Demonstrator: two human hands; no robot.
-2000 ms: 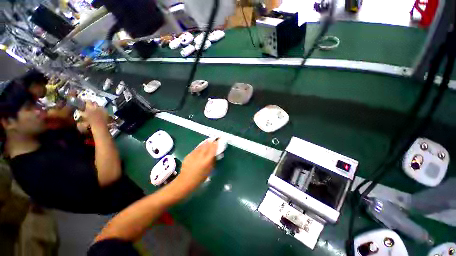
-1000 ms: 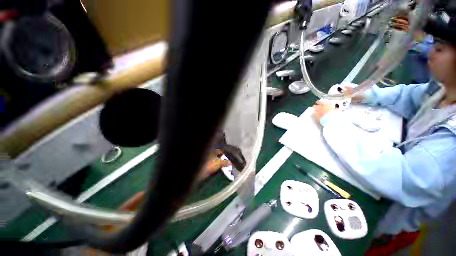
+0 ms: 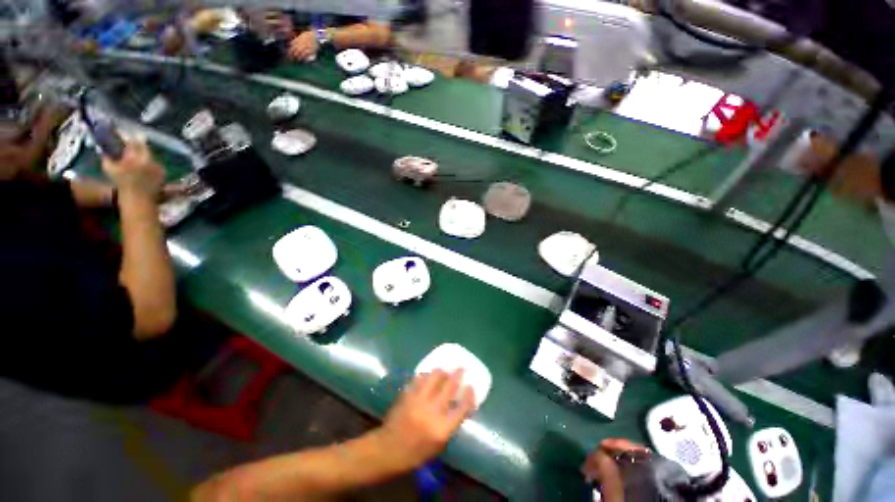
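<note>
My left hand (image 3: 430,410) lies on a white rounded-square housing (image 3: 461,371) near the bench's front edge, fingers over its lower part. My right hand (image 3: 610,469) is at the bottom right, partly cut off by the frame edge, closed around a grey electric screwdriver (image 3: 653,478) with a black cable. The driver's tip is not clearly visible. The silver-white screw feeder (image 3: 610,319) stands beyond and between my hands, its front ledge (image 3: 577,375) towards me.
Several units lie left of the feeder, including a face-side unit (image 3: 400,280). More face-side units (image 3: 775,461) lie right. A grey spare screwdriver (image 3: 721,392) lies right of the feeder. Units ride the dark belt (image 3: 353,196). A neighbouring worker (image 3: 78,265) sits left; a blue sleeve (image 3: 864,451) is right.
The view has swung back from the right-hand neighbour to the bench. Compared with the oldest frame, my left hand is nearer the front edge on a housing, and my right hand with the screwdriver now shows.
</note>
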